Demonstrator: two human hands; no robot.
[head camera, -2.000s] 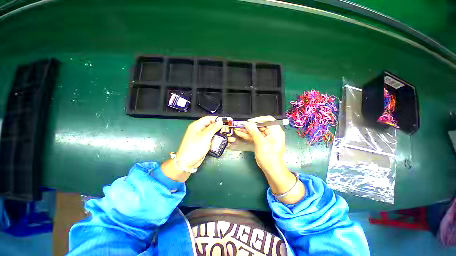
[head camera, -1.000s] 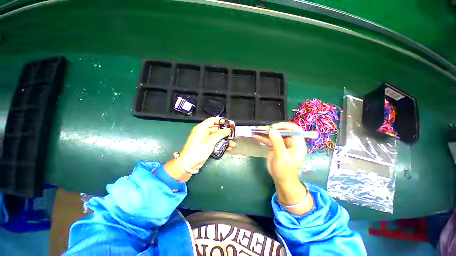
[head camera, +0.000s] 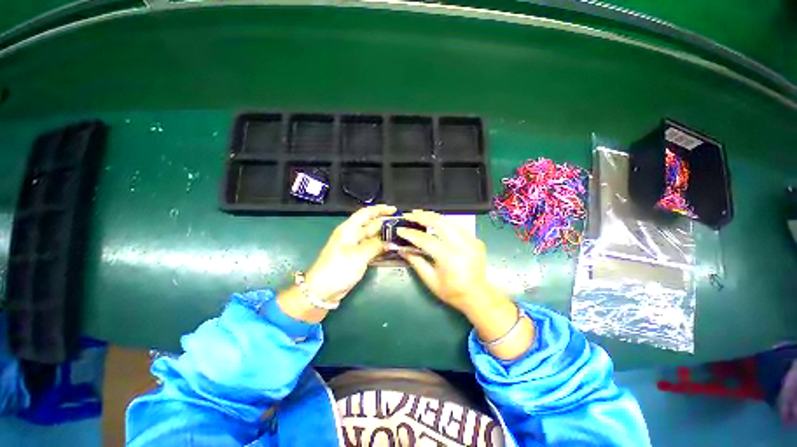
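My left hand point(head camera: 343, 256) and my right hand point(head camera: 453, 259) meet in front of the tray. Both hold a small black device housing point(head camera: 392, 230) between their fingers, which partly hide it. The pen-like tool does not show. A pale work pad point(head camera: 462, 228) shows partly behind my right hand. The black parts tray point(head camera: 224, 185) lies beyond the hands. One front pocket holds a housing with a white part point(head camera: 308, 186), and the pocket to its right holds a dark housing point(head camera: 362, 183).
A tangled red-blue wire pile point(head camera: 544, 202) lies right of the tray. Farther right are a clear plastic bag point(head camera: 637, 288) and a black bin point(head camera: 712, 179) with coloured wires inside. A second black tray point(head camera: 52, 240) stands at the far left. A person's arm shows at the lower right edge.
My right hand has moved left to meet my left hand, and both are now on the housing. The pen-like tool is no longer visible.
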